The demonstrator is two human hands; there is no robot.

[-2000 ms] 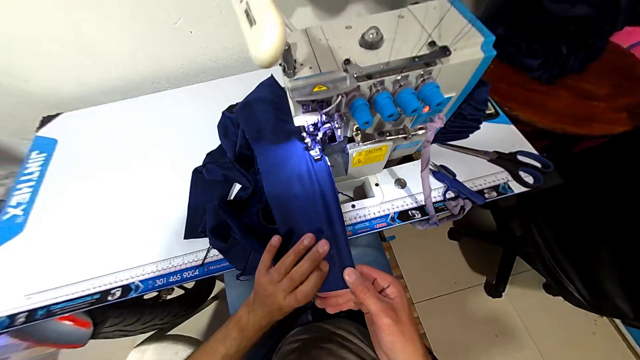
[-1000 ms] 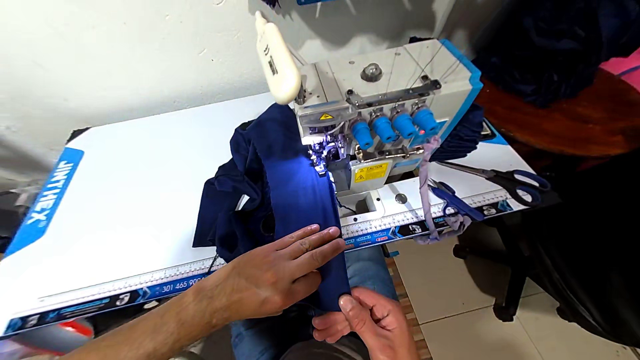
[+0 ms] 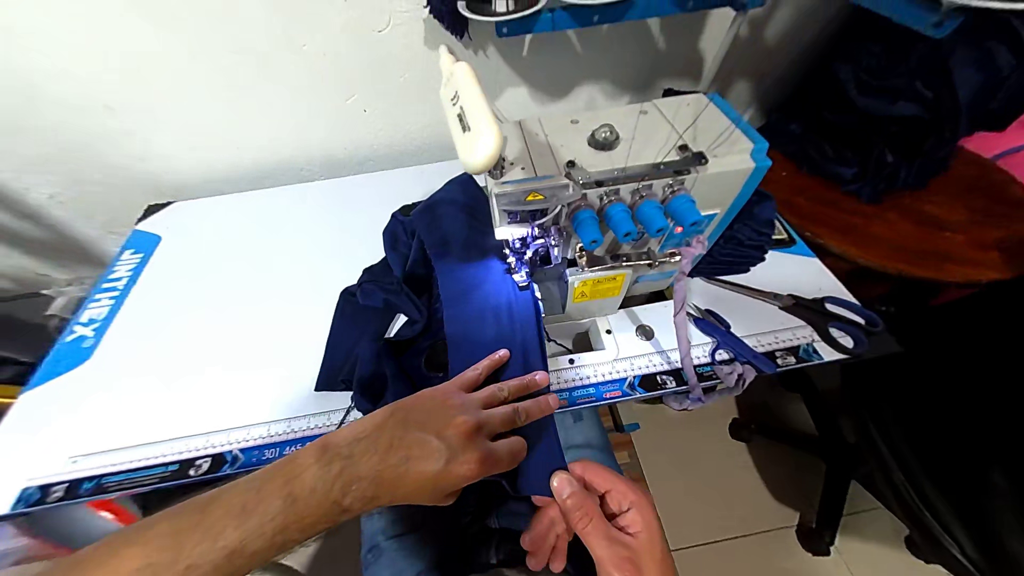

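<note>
Navy blue fabric (image 3: 488, 320) runs from under the presser foot of a white and blue overlock sewing machine (image 3: 632, 160) down past the table's front edge. My left hand (image 3: 472, 432) lies on the strip near that edge, palm down with fingers spread. My right hand (image 3: 600, 520) pinches the strip's lower right corner between thumb and fingers, over my lap. The machine's lamp lights the needle area (image 3: 524, 256). More of the same fabric is bunched left of the strip.
The white sewing table (image 3: 240, 304) carries a ruler strip (image 3: 216, 436) along its front. Right of the machine lie dark-handled scissors (image 3: 824, 312) and blue thread snips (image 3: 732, 340), with a pale fabric strip (image 3: 684, 320) hanging nearby. Behind them is a round reddish-brown surface (image 3: 920, 216) with dark cloth.
My left hand has moved up the strip, away from the corner, since two seconds ago. My right hand keeps hold of the lower corner. The view has shifted somewhat.
</note>
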